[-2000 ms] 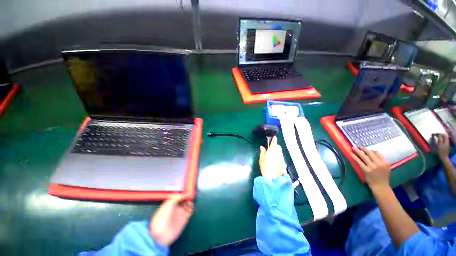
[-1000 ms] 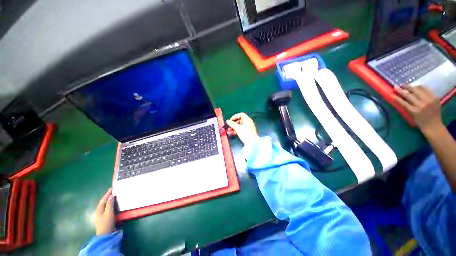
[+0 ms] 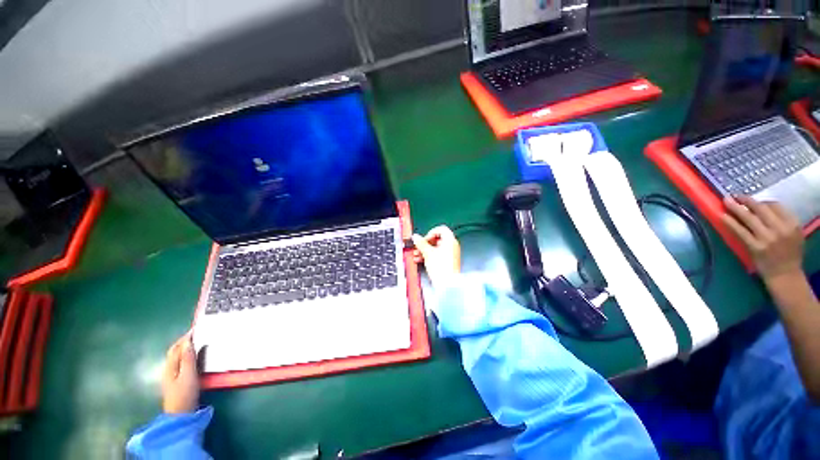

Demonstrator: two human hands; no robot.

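Observation:
An open laptop (image 3: 310, 332) lies on an orange-red carrier tray (image 3: 420, 328) in front of me, its screen lit dark blue with a small icon and faint text. My left hand (image 3: 181, 373) is at the laptop's front left corner, fingers along the edge of laptop and tray. My right hand (image 3: 438, 251) is at the laptop's right side near the back, fingertips closed on a small dark plug (image 3: 409, 243) at the laptop's edge. A thin black cable (image 3: 472, 225) runs from behind that hand toward the scanner. Whether the plug is fully seated cannot be told.
A black barcode scanner (image 3: 528, 235) and a small black box (image 3: 575, 304) lie right of my hand. White label strips (image 3: 620, 252) hang from a blue bin (image 3: 532, 168). Another laptop (image 3: 557, 72) stands behind. A person's hand (image 3: 764, 235) rests at a laptop on the right. Stacked trays (image 3: 25, 350) stand left.
Since the first frame, my right hand has left the scanner and moved to the laptop's right side. My left hand has moved to its left corner. The dark screen now shows a blue picture.

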